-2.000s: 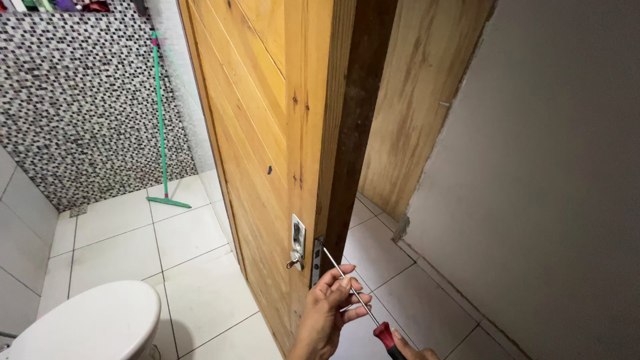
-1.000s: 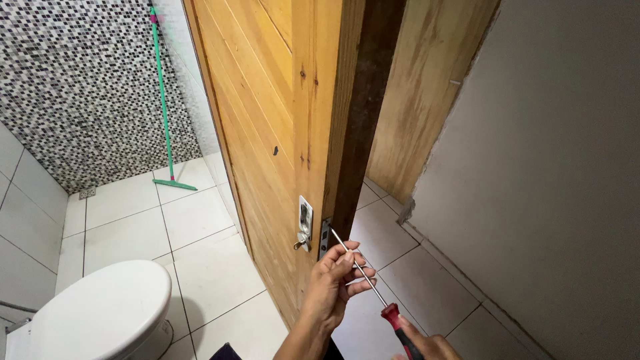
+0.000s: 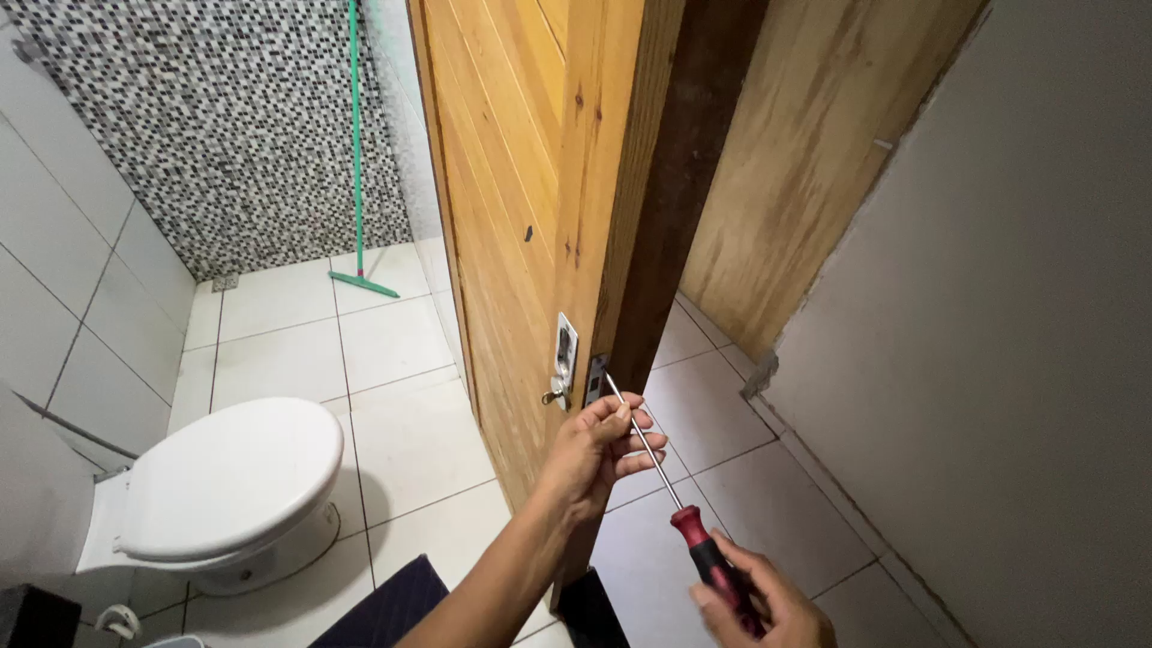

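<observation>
My right hand (image 3: 765, 598) grips the red and black handle of a screwdriver (image 3: 657, 463) at the lower right. Around the middle of its metal shaft, the thumb and fingertips of my left hand (image 3: 603, 441) are closed. The screwdriver's tip is at the upper part of a metal lock faceplate (image 3: 596, 380) in the edge of a wooden door (image 3: 504, 180); whether it sits in a screw cannot be told. On the door's face are a metal recessed pull plate (image 3: 565, 346) and, just below it, a lock cylinder with a key (image 3: 556, 393).
At the lower left stands a white toilet (image 3: 234, 486) with its lid down. A green squeegee (image 3: 363, 284) leans in the far corner by the mosaic wall. A grey wall (image 3: 972, 315) is on the right, with a wooden panel (image 3: 810, 180) behind the door. Dark fabric (image 3: 387, 607) shows at the bottom.
Both hands keep their hold on the screwdriver, with its tip still near the faceplate. The view has shifted, showing more of the toilet.
</observation>
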